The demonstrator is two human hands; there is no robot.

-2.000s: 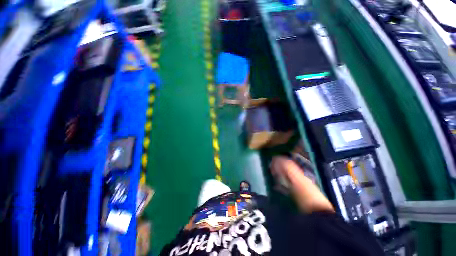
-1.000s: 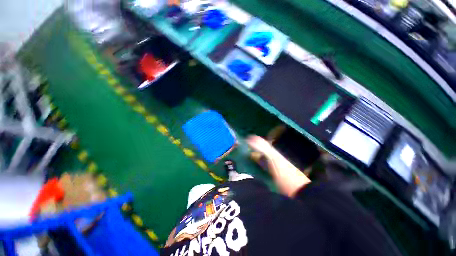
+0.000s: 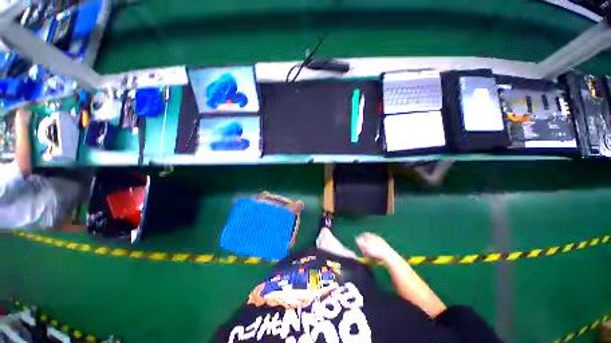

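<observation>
My right hand [image 3: 375, 248] hangs low over the floor in front of my body, away from the bench. It is small and slightly blurred, looks loosely open, and no object shows in it. My left hand is not in view. On the bench ahead, a dual-screen laptop [image 3: 228, 136] shows two stacked screens with blue swirls. A flat green tool [image 3: 355, 115] lies on the black work mat [image 3: 301, 124], with a pale slim item beside it. To its right is a keyboard laptop [image 3: 413, 131] with a white lower panel.
A blue-topped stool [image 3: 260, 228] and an open box [image 3: 360, 189] stand before the bench. A bin with red contents [image 3: 127, 204] and another person's arm [image 3: 23, 144] are at left. Open laptop bases [image 3: 539, 117] lie at right. Yellow-black tape [image 3: 469, 258] crosses the floor.
The view has turned from along the aisle to face the bench squarely. The blue racks have left the near view. My right hand stays low in front of my body.
</observation>
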